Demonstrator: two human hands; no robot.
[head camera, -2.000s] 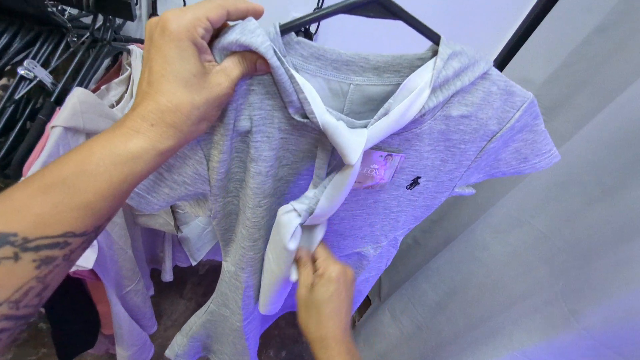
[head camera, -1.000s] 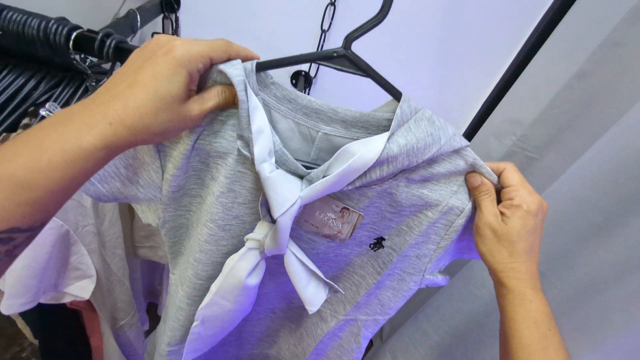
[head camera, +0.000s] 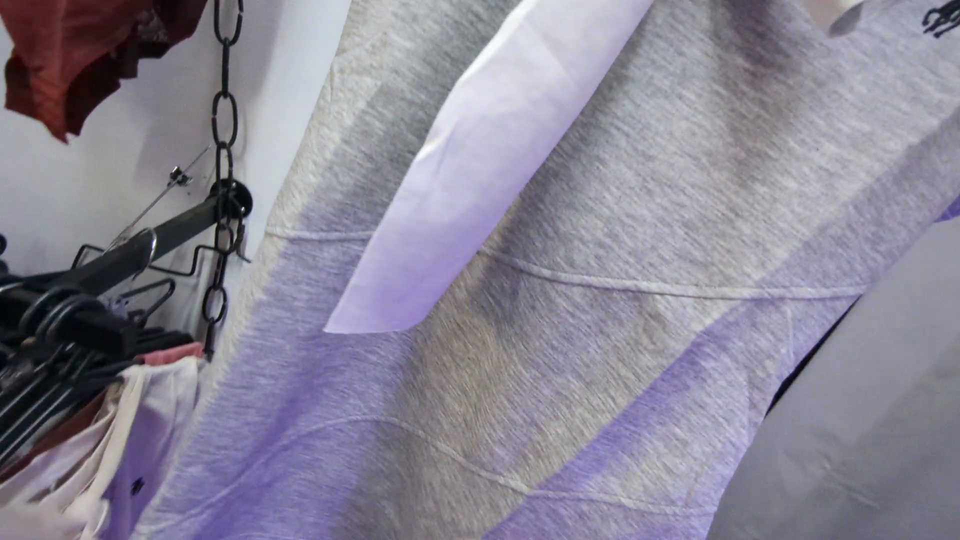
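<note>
A heather grey knit garment (head camera: 637, 225) fills most of the head view, close to the camera. One end of its white fabric tie (head camera: 495, 157) hangs diagonally over the front and finishes in a slanted edge. Curved seams cross the garment below the tie. Part of a small dark embroidered logo (head camera: 943, 16) shows at the top right corner. The collar and hanger lie outside the frame. Neither my left hand nor my right hand is visible, so what they hold or touch cannot be told.
At left, a black rail (head camera: 142, 251) meets a black chain (head camera: 223, 120) by the wall. Black hangers (head camera: 60, 322) crowd it, with pale garments (head camera: 142, 420) below. A rust-red cloth piece (head camera: 67, 52) hangs at the upper left. Grey curtain-like fabric (head camera: 862, 420) is at right.
Both hands, which held the garment at its neckline and shoulder a second ago, are out of view. The garment now appears much closer, with its collar and hanger out of frame. The view has shifted.
</note>
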